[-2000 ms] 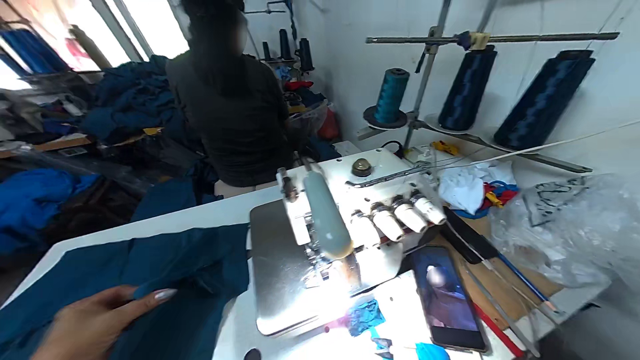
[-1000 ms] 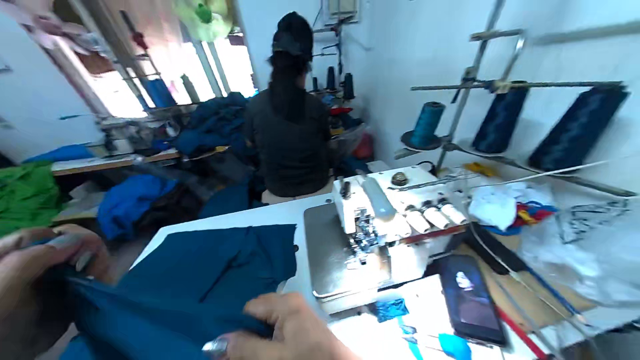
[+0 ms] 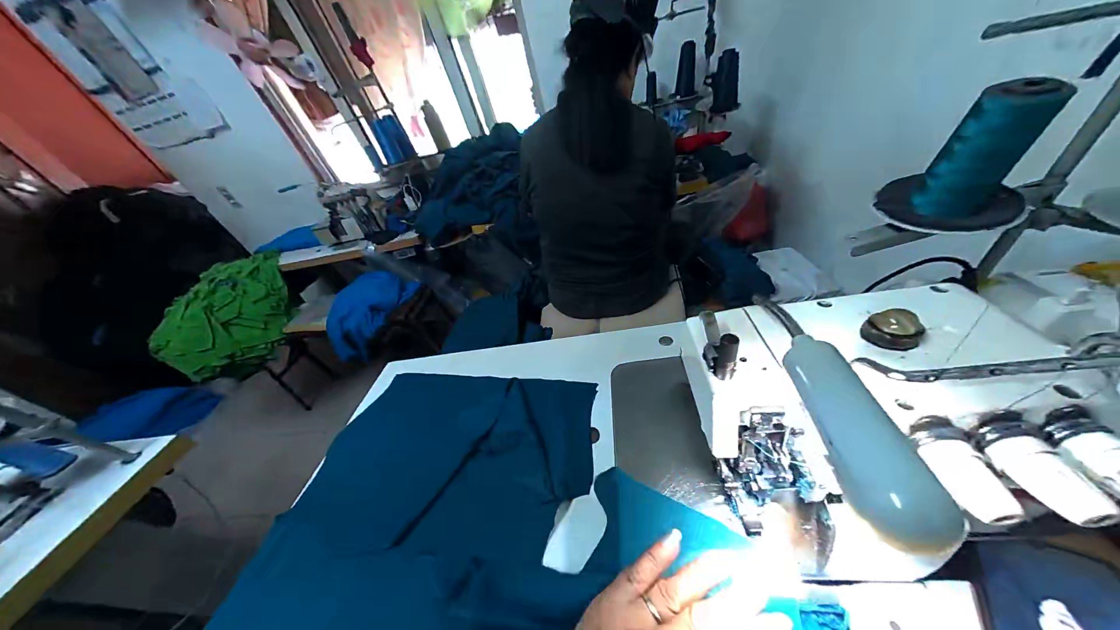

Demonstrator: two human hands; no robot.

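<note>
My left hand [image 3: 669, 586] lies on the teal cloth [image 3: 455, 472] at the lower middle, its fingers apart and a ring on one of them. The thumb side is lost in bright glare. A turned-up part of the cloth, lighter in the light, reaches from my fingers towards the needle area of an overlock sewing machine [image 3: 770, 464]. The rest of the cloth is spread flat over the white table to the left, with a small white patch showing beside the fold. My right hand cannot be made out.
A grey lamp [image 3: 875, 446] hangs over the machine, beside white bottle-like parts [image 3: 967, 468]. A teal thread cone [image 3: 989, 149] stands at the right. A person [image 3: 604, 192] sits ahead with their back turned. Green cloth [image 3: 223, 315] lies in a heap at the left.
A second ago both hands held the cloth up at the lower left; now one hand lies on it near the machine's needle area. The view has turned left.
</note>
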